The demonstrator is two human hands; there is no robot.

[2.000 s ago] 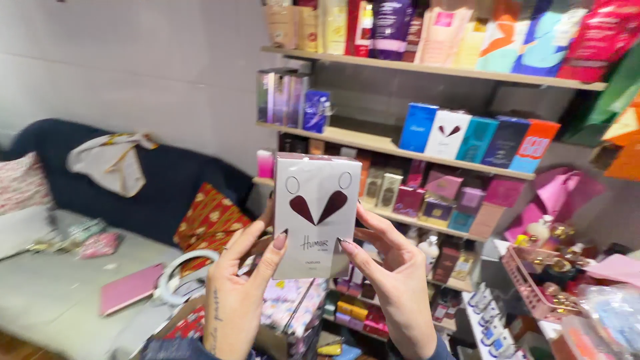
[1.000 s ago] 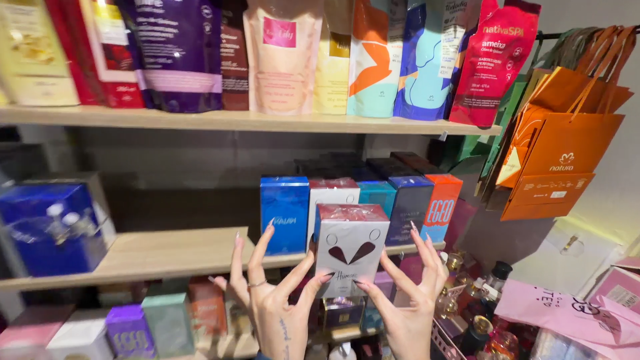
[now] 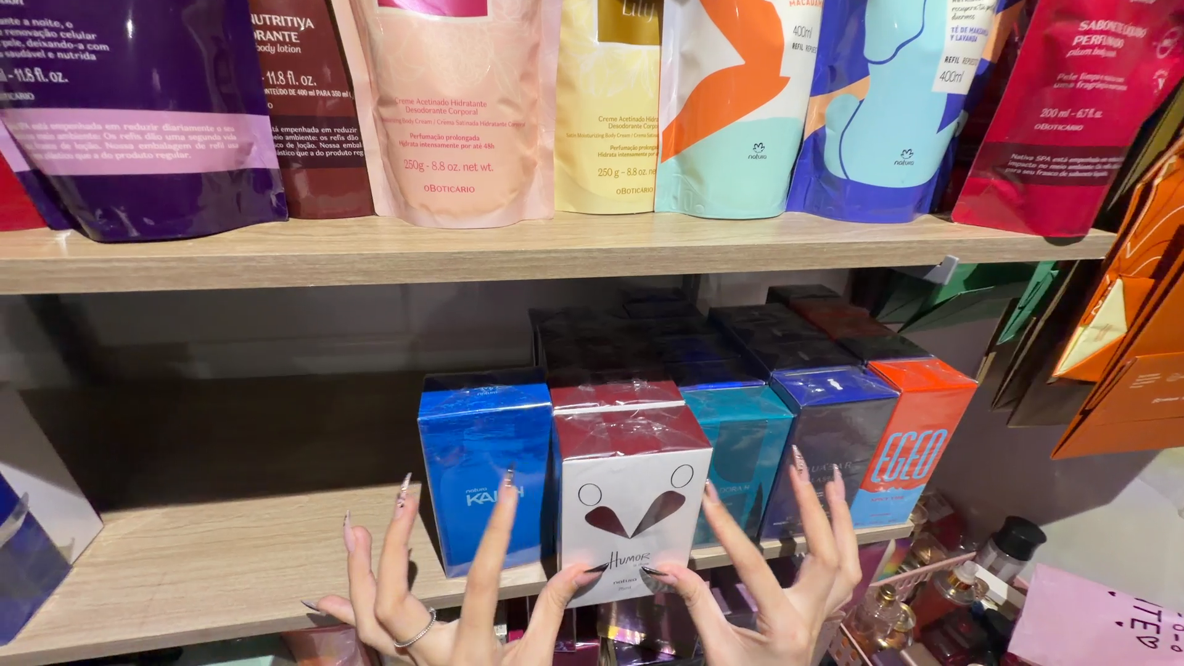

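A white perfume box (image 3: 629, 518) with a dark red top, in clear wrap, stands upright at the front edge of the middle shelf, in front of another box with a dark red top. My left hand (image 3: 462, 592) touches its lower front with the thumb; the other fingers are spread before a blue box (image 3: 486, 472). The thumb of my right hand (image 3: 768, 573) presses the lower right front, the index finger is by the right side, and the rest are raised. A teal box (image 3: 745, 444), a dark blue box (image 3: 823, 453) and an orange-red box (image 3: 916, 435) stand to the right.
Refill pouches (image 3: 458, 120) line the upper wooden shelf (image 3: 555, 254). The middle shelf (image 3: 259, 564) has a blue box (image 3: 28, 555) at far left. Orange paper bags (image 3: 1128, 388) hang at right, above perfume bottles (image 3: 879, 620) and a pink bag (image 3: 1091, 620).
The view has come much closer to the shelves. The white box, earlier held up between both hands away from the shelf, is now at the row of boxes on the middle shelf.
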